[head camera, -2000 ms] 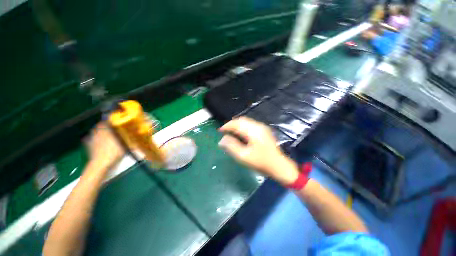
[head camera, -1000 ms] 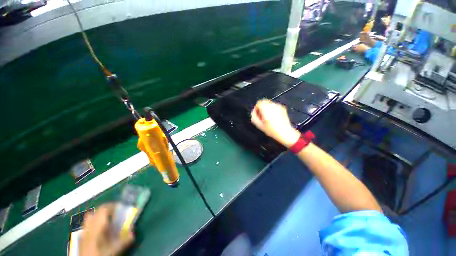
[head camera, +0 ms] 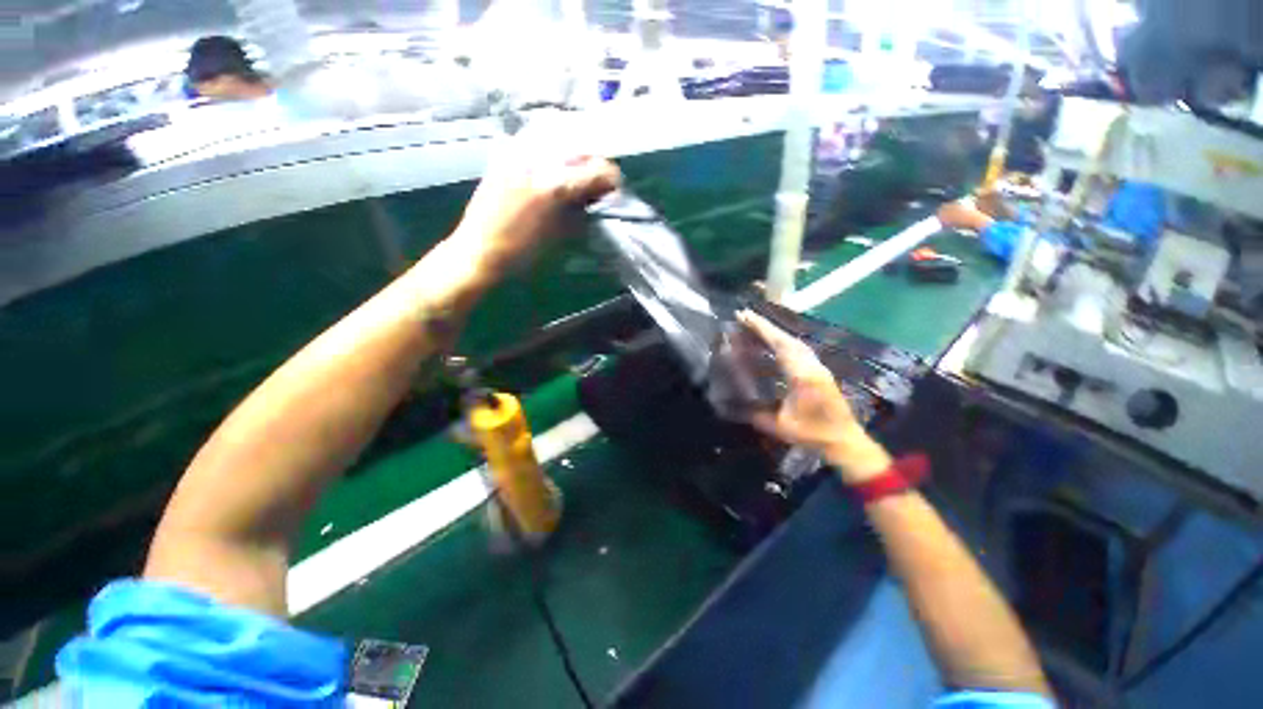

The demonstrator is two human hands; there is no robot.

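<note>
My left hand [head camera: 533, 208] is raised at upper centre and grips the upper end of a glossy dark tray sheet [head camera: 665, 284], which slants down to the right. My right hand [head camera: 810, 402], with a red wrist band, holds the sheet's lower end. The sheet is blurred and lifted above the black stack of trays [head camera: 665, 416] on the bench. The yellow electric screwdriver [head camera: 515, 468] hangs upright left of the stack, free of both hands.
A phone assembly [head camera: 388, 668] lies on the green mat [head camera: 485, 644] below my left sleeve. A white strip [head camera: 388, 547] edges the belt. A pale post [head camera: 790, 208] stands behind the stack. Grey machinery [head camera: 1094, 374] is at right. Another person's arm [head camera: 970, 218] shows beyond.
My left hand has let go of the phone assembly, risen and taken hold of a tray sheet. My right hand has moved lower and now holds the sheet too. The view has tilted up.
</note>
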